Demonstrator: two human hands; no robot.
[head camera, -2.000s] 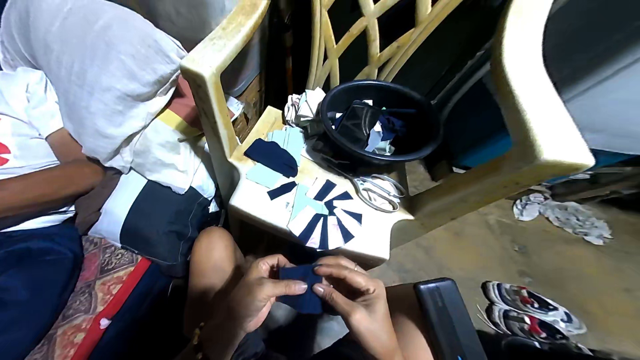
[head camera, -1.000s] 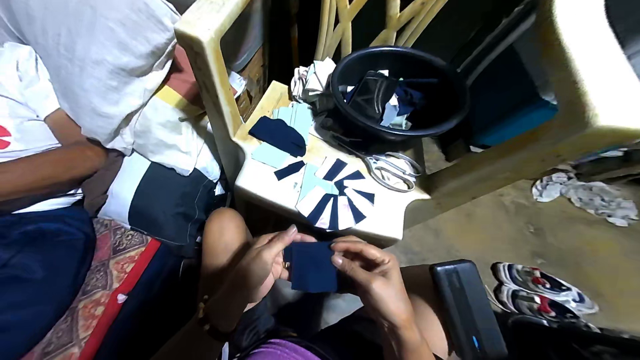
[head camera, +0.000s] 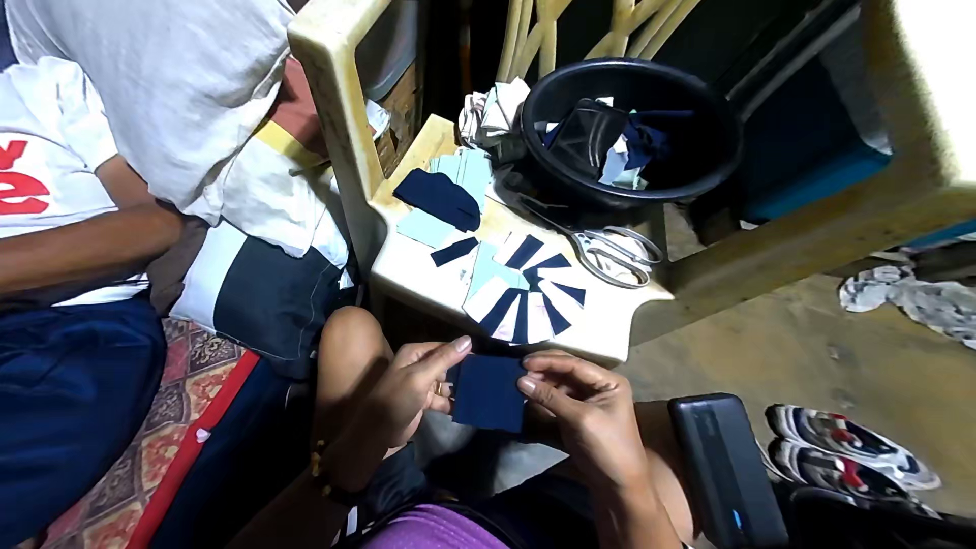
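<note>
Between my two hands, above my lap, is a flat navy fabric square (head camera: 489, 393). My left hand (head camera: 415, 389) holds its left edge, a ring on one finger. Thumb and fingers of my right hand (head camera: 583, 404) pinch the upper right edge. Just beyond, on the seat of a plastic chair (head camera: 427, 286), navy and pale fabric strips (head camera: 522, 314) lie fanned in a ring. Metal scissors (head camera: 614, 255) rest to their right. Folded navy fabric (head camera: 438, 200) lies on light green pieces (head camera: 467, 171) at the seat's left.
A black plastic basin (head camera: 633, 194) with fabric scraps stands at the seat's back. A black power bank (head camera: 728, 469) lies by my right thigh. Sneakers (head camera: 846, 450) and a crumpled cloth (head camera: 915, 301) are on the floor. Another person's arm (head camera: 91, 240) rests at the left, near pillows.
The navy fabric, bunched between my fingers two seconds ago, is now spread flat. My hands have moved apart to its left and right edges.
</note>
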